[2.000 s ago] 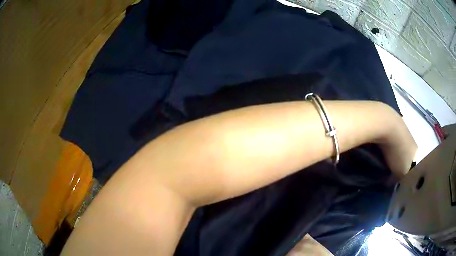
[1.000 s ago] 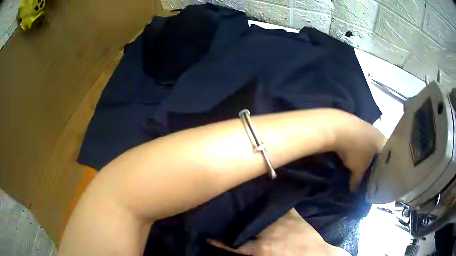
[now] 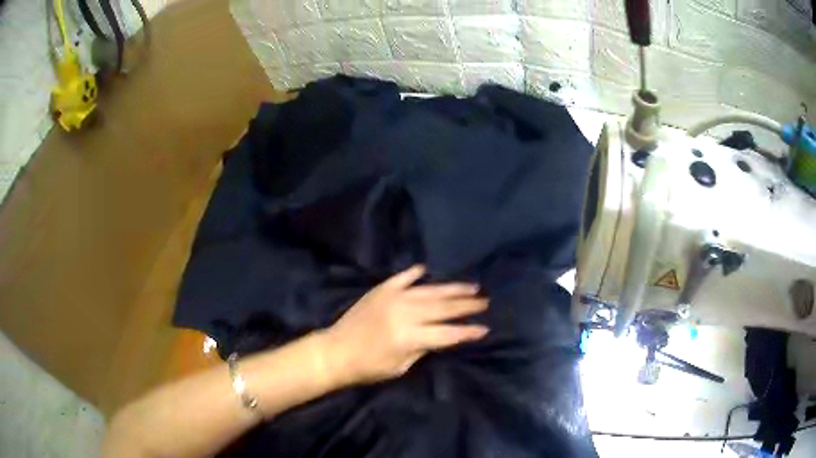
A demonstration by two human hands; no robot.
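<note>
My left hand (image 3: 403, 326) lies palm down on the dark garment, slightly blurred, with its fingers apart and pointing right. A metal bracelet (image 3: 240, 383) is on that wrist. The matte navy-black cloth (image 3: 501, 179) spreads behind and around the hand. Shiny, wrinkled black material (image 3: 501, 402) lies below the hand, toward the bottom edge. My right hand is not in the picture. The cream-white sewing machine head (image 3: 662, 233) stands to the right of the garment. Its presser foot area (image 3: 651, 344) is beside a bright light.
A brown cardboard sheet (image 3: 116, 224) is at the left, with a yellow plug or switch (image 3: 73, 94) hanging over it. A white brick-patterned wall (image 3: 403, 45) is behind. A dark-handled screwdriver (image 3: 639, 27) stands on the machine. Black fabric strips (image 3: 769, 385) lie at the lower right.
My left hand has moved left from beside the machine head onto the middle of the garment. My right hand has gone out of the picture. The view now shows more of the machine.
</note>
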